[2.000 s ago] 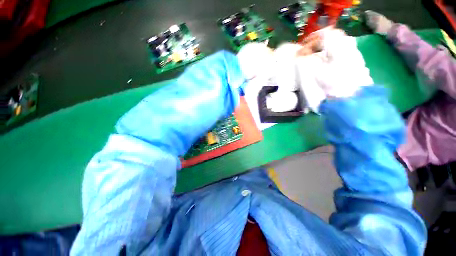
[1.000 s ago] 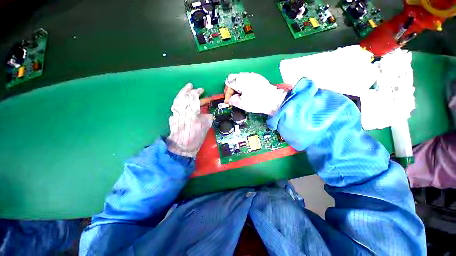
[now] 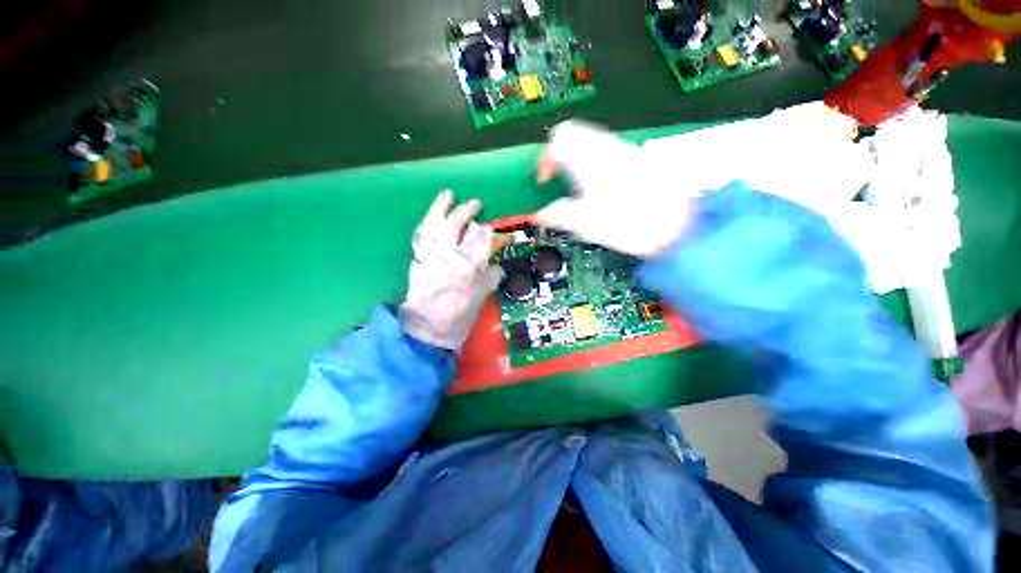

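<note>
A green circuit board (image 3: 610, 293) with black round parts and a yellow block lies on a red-orange work pad (image 3: 481, 356) at the bench's near edge. My left hand (image 3: 448, 272), in a thin white glove with an orange-looking fingertip, rests at the board's upper left corner; whether it grips the board is unclear. My right hand (image 3: 621, 196), also in a white glove, is blurred above the board's upper edge. Its thumb and fingers are apart and nothing shows between them. It hides part of the board's upper edge.
A white cloth heap (image 3: 912, 190) and a thick white tube (image 3: 931, 313) with a green cap lie to the right. A red-orange stand (image 3: 896, 78) is behind them. More boards (image 3: 521, 67) lie on the dark conveyor (image 3: 302, 101). A pink sleeve (image 3: 991, 375) shows at the right edge.
Both hands came from the cloth area to the board. In the last second my right hand lifted off the board's upper left part and opened. My left hand stayed by the corner. The view shifted slightly.
</note>
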